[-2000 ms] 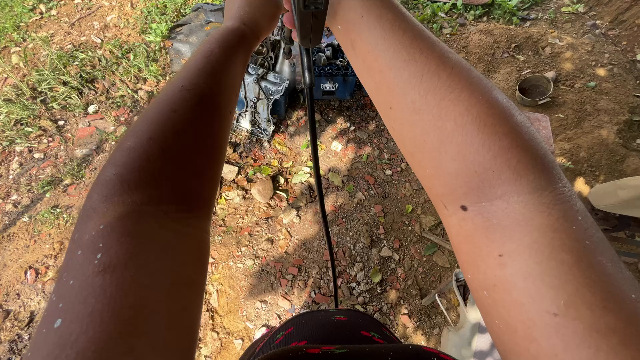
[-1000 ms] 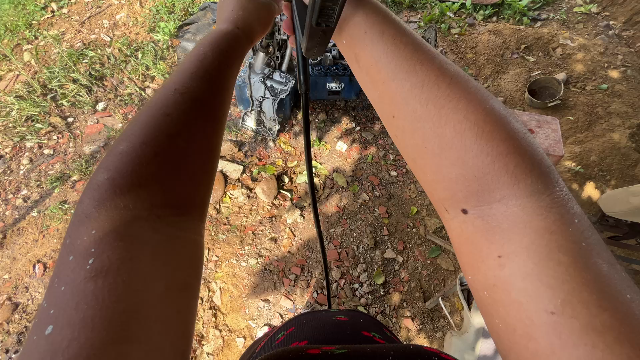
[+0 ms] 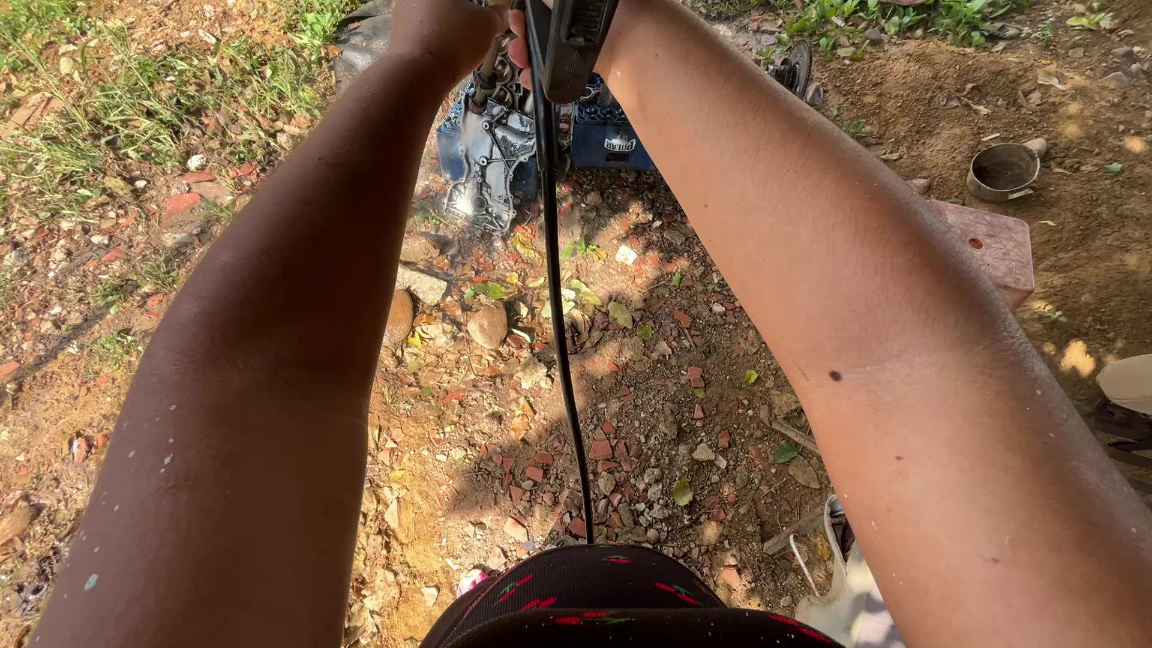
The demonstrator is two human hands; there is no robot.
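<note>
Both my arms reach forward to the top edge of the view. A black plastic handle, perhaps of a spray gun (image 3: 576,45), is between my hands, with a black hose (image 3: 560,333) running down from it toward my body. My left hand (image 3: 450,36) is at the handle's left, mostly cut off or turned away; a few fingertips show beside the hose. Of my right hand (image 3: 621,27) only the wrist area shows behind the handle. Beyond them, a wet grey metal engine cover (image 3: 490,162) leans against blue plastic crates (image 3: 616,148) holding metal parts.
Stones and brick chips cover the dirt ground (image 3: 630,432). At the right are a round metal pot (image 3: 1003,173), a pinkish block (image 3: 990,243) and a toothed metal part (image 3: 796,67). A whitish container (image 3: 850,576) stands low at the right; grass (image 3: 135,108) grows at the left.
The black handle between my hands has shifted and tilted slightly. My arms remain stretched forward, and the engine cover and crates stay in place.
</note>
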